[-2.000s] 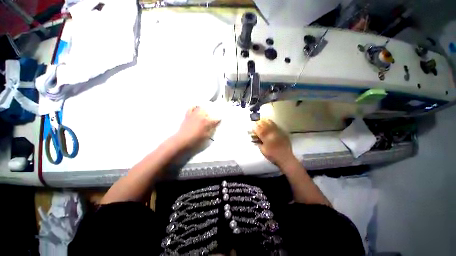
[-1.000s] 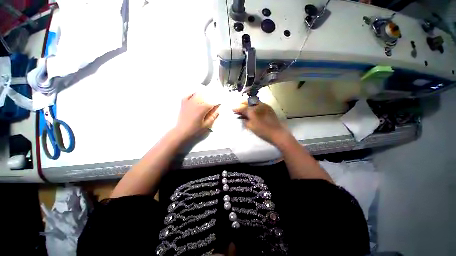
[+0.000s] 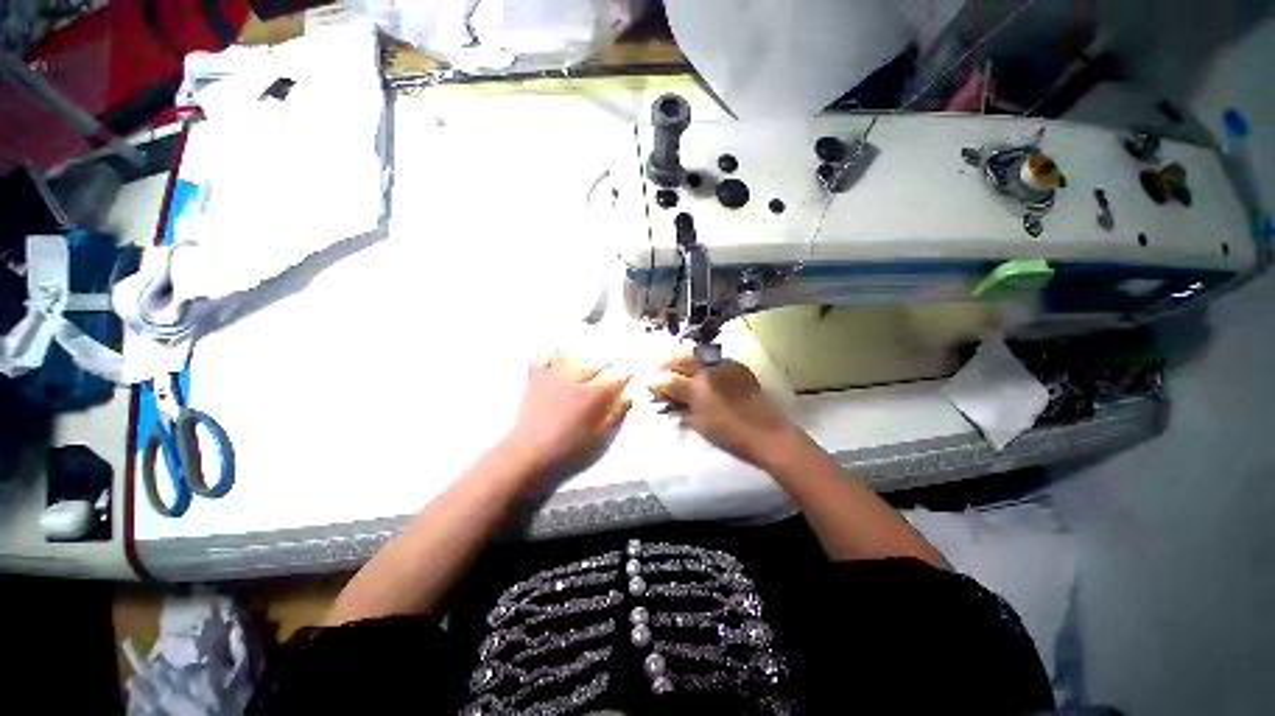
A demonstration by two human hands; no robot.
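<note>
A white cut piece (image 3: 713, 478) lies in front of the needle area and hangs over the table's front edge, washed out by the lamp near my fingers. The white sewing machine (image 3: 909, 210) stands right of centre, its presser foot area (image 3: 685, 330) just beyond my fingertips. My left hand (image 3: 571, 406) lies on the cloth left of the needle, fingers bent. My right hand (image 3: 716, 397) pinches the cloth just in front of the presser foot. The hands are close together. The exact grip of the left fingers and the needle tip are lost in glare.
Stacked white pieces (image 3: 287, 175) lie upper left, with a rolled bundle (image 3: 157, 291) below. Blue-handled scissors (image 3: 186, 455) lie at the table's left edge. A small white piece (image 3: 998, 393) lies under the machine's right end. A tied blue bundle (image 3: 63, 322) is far left.
My left hand has come closer to my right hand at the cloth. The cloth now hangs further over the front edge than two seconds ago. The camera view has shifted.
</note>
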